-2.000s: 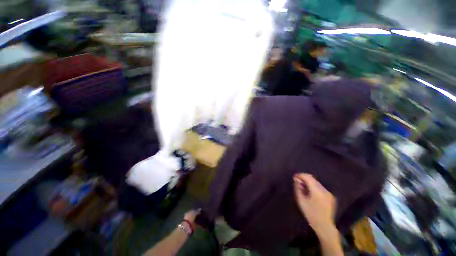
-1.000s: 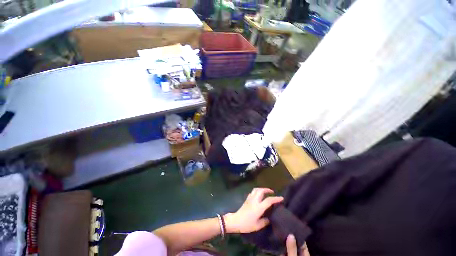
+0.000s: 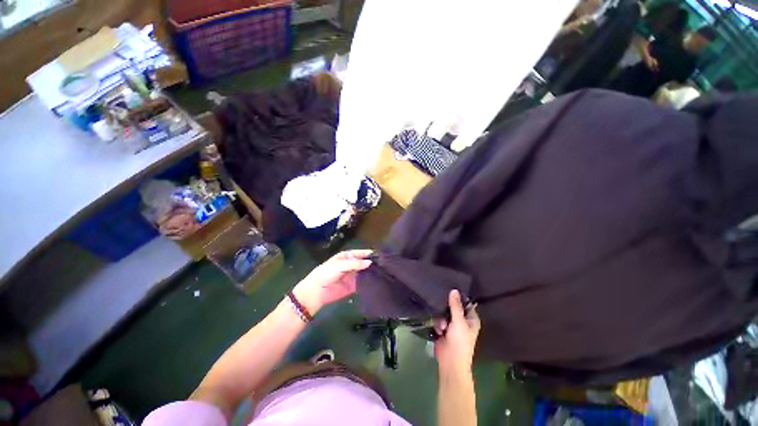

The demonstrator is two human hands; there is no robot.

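A large dark hooded garment (image 3: 582,216) fills the right of the view, with its hood at the far right. Its sleeve end (image 3: 407,287) is spread between my two hands. My left hand (image 3: 337,279) pinches the left edge of the sleeve end. My right hand (image 3: 457,329) grips its lower right edge, thumb on top. A small dark item shows at my right fingers, too unclear to name. Whatever bears the garment is mostly hidden beneath it; part of a dark stand (image 3: 386,337) shows below the sleeve.
A long white garment (image 3: 440,66) hangs ahead. Behind are a dark cloth heap (image 3: 278,133), cartons (image 3: 399,175) and a red-and-blue crate (image 3: 233,42). A white table (image 3: 66,179) with papers and small items stands left. A blue crate (image 3: 582,413) is at bottom right. A person (image 3: 677,58) is at upper right.
The view has swung right and more of the garment shows. My left hand has moved from on top of the sleeve end to its left edge, and the cloth is now spread wider between my hands.
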